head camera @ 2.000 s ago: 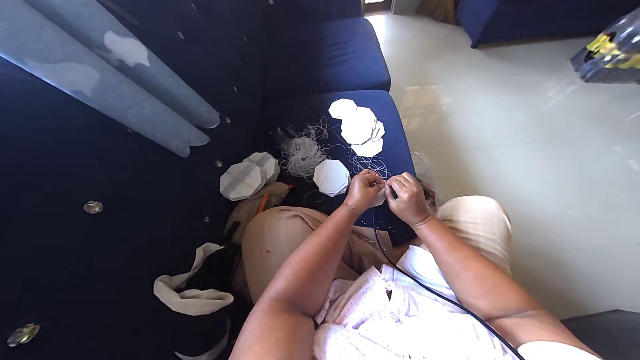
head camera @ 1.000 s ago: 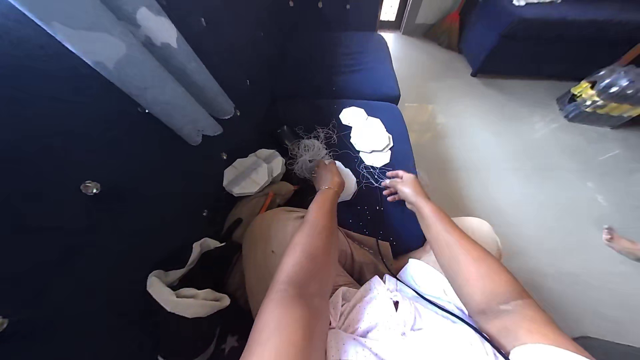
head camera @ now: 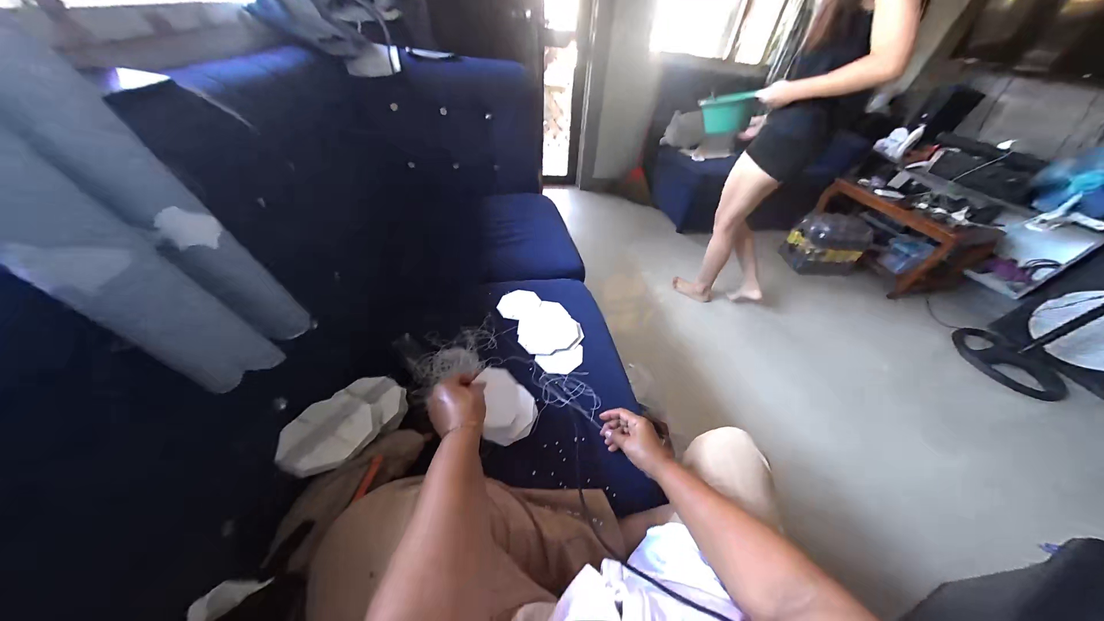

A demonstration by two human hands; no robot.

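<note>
My left hand (head camera: 457, 404) is at the near edge of a pale tangle of thread (head camera: 453, 358), its fingers bent; whether they pinch a strand cannot be told. Right beside it, partly behind the fingers, lies a white octagonal piece (head camera: 507, 407). My right hand (head camera: 632, 434) hovers over the seat's right edge, fingers curled, near a smaller loose coil of thread (head camera: 567, 391); a strand seems to run to its fingertips. Several white octagonal pieces (head camera: 549, 329) lie overlapped farther back on the blue seat (head camera: 595, 302). Small white specks dot the seat between the hands.
More white pieces (head camera: 341, 424) lie left of my leg, near an orange object (head camera: 368, 477). A black cord (head camera: 638, 573) crosses my lap. Beyond the sofa, a person (head camera: 776, 129) walks with a green container (head camera: 727, 114), near a wooden table (head camera: 927, 226).
My hands, together two seconds ago, are now apart, the left at the thread tangle. The view has tilted up and right, bringing a person with a green container into sight.
</note>
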